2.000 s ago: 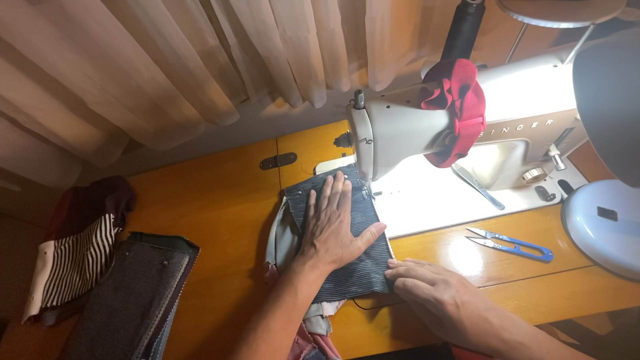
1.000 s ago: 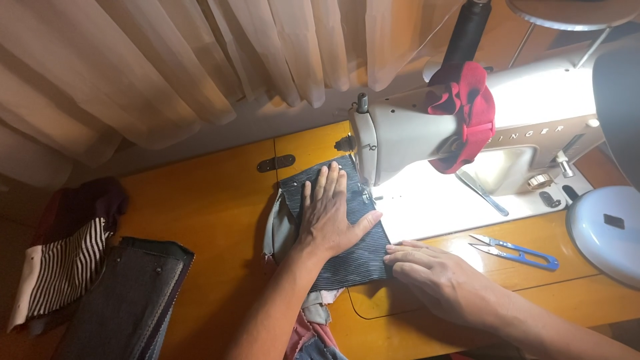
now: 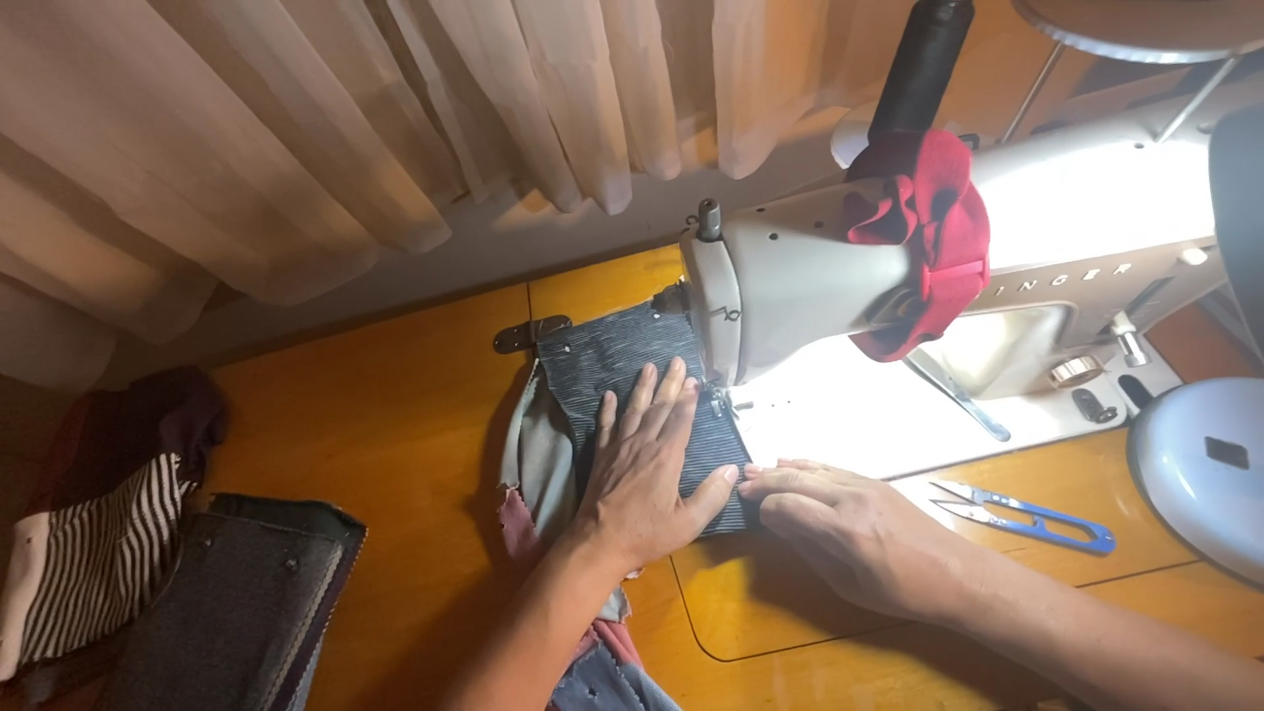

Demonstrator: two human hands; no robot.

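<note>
A dark pinstriped fabric piece (image 3: 622, 346) lies on the bed of a Singer sewing machine (image 3: 810, 286), its right edge at the presser foot (image 3: 719, 400). My left hand (image 3: 647, 474) rests flat on this fabric with its fingers somewhat spread. Near the fabric's lower right corner, the fingertips of my right hand (image 3: 839, 523) pinch or press the edge; the thumb is partly hidden. Grey and reddish fabric pieces (image 3: 543, 454) hang from under the left side and continue below my left wrist. The needle itself is hard to make out.
Blue-handled thread snips (image 3: 1037, 523) and metal tweezers (image 3: 963, 395) lie right of my right hand. Folded dark fabric (image 3: 237, 592) and striped cloth (image 3: 109, 553) lie at left. A red scrunchie (image 3: 933, 247) wraps the machine arm. A curtain (image 3: 474, 89) hangs behind.
The striped fabric has moved away from me past the presser foot, with more of it now beyond my left fingertips. My right hand has stayed by its lower edge.
</note>
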